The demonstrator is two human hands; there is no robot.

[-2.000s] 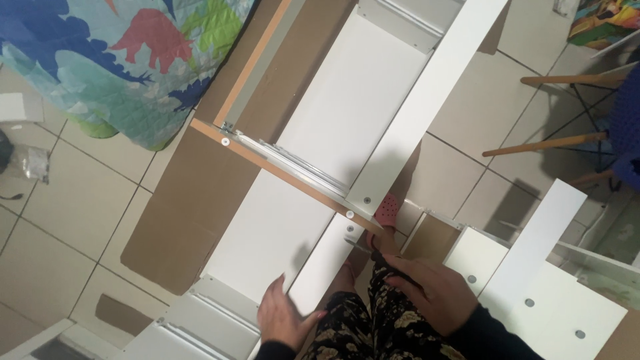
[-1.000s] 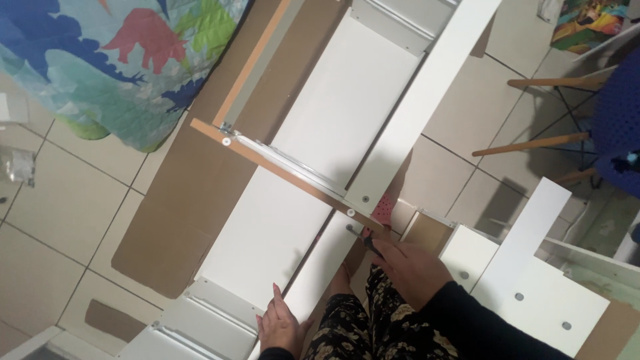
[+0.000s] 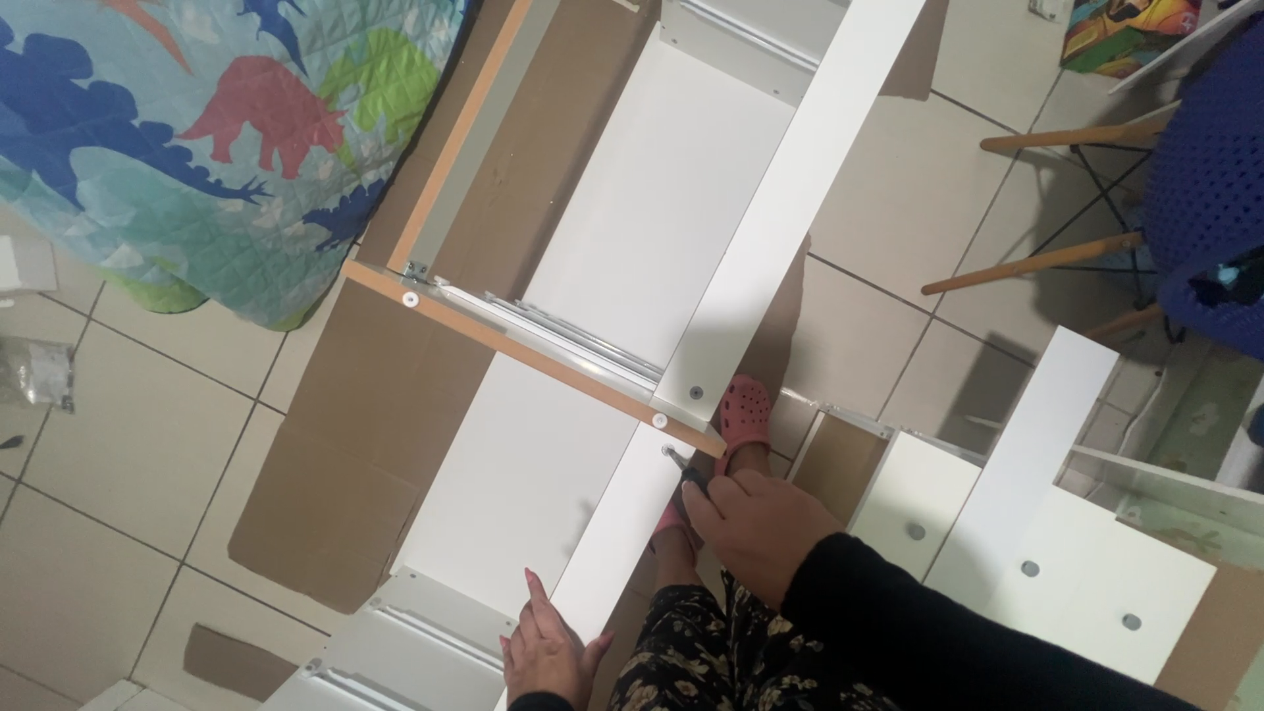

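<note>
My right hand [image 3: 755, 518] is closed around the dark handle of a screwdriver [image 3: 694, 476]. The tool's tip meets a round cam fitting [image 3: 669, 451] near the end of a narrow white board [image 3: 620, 523]. Lower down, my left hand [image 3: 549, 647] rests on that same board with its fingers spread. Just beyond the board's end runs a divider panel with an orange-brown edge [image 3: 533, 360] and white round plugs. A metal drawer runner [image 3: 553, 331] lies along the divider's far side. On the other narrow white board [image 3: 790, 188] another fitting [image 3: 696, 393] shows near the divider.
Cardboard [image 3: 346, 434] lies on the tiled floor beneath the furniture frame. A dinosaur-print quilt [image 3: 227, 148] hangs at upper left. To the right are white panels with round grey fittings [image 3: 913, 504], a loose white board [image 3: 1037, 434] and a blue chair [image 3: 1205, 188] with wooden legs. Pink clogs [image 3: 748, 410] stand beside the frame.
My right hand has moved from beside the board's fitting to over it, and the screwdriver's tip now meets the fitting. My left hand stays on the narrow board.
</note>
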